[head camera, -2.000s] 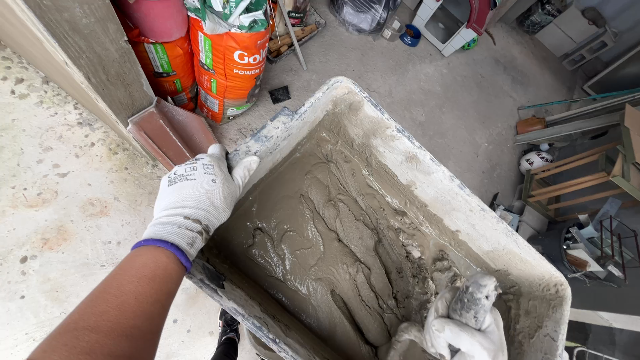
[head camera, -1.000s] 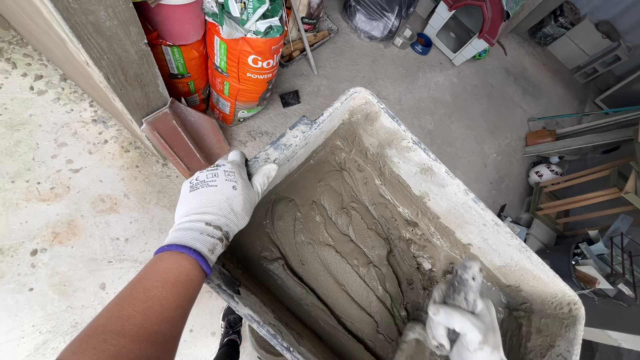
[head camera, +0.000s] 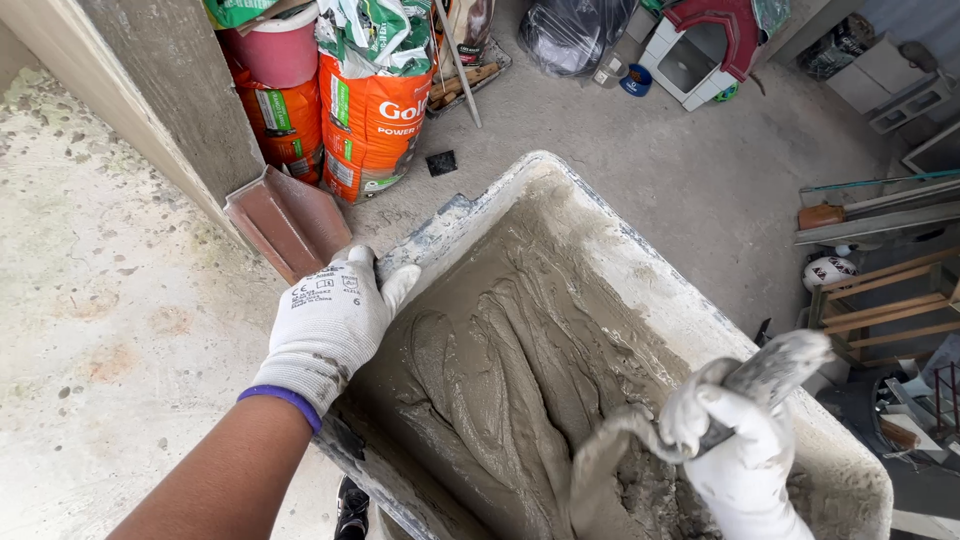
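Observation:
A large rectangular tub (head camera: 652, 277) with worn, mortar-crusted walls holds wet grey mortar (head camera: 495, 360), ridged in long folds. My left hand (head camera: 330, 322), in a white knit glove with a purple cuff, is closed over the tub's near-left rim, thumb toward the inside. My right hand (head camera: 735, 435), also in a white glove, grips the handle of a mortar-coated trowel (head camera: 607, 465) over the lower right of the tub. The trowel's blade is in the mortar, partly blurred, so its edge is hard to make out.
A reddish-brown clay tile (head camera: 289, 217) leans by a concrete post (head camera: 172, 90) beyond my left hand. Orange bags (head camera: 367, 135) and a pink bucket (head camera: 277, 49) stand behind. A small dog house (head camera: 697, 52) is at the back, with wooden frames (head camera: 885, 307) and a ball (head camera: 829, 271) at right.
The trowel and its handle now show more fully, and my right hand has risen from the lower edge of the view. My left hand stays on the rim.

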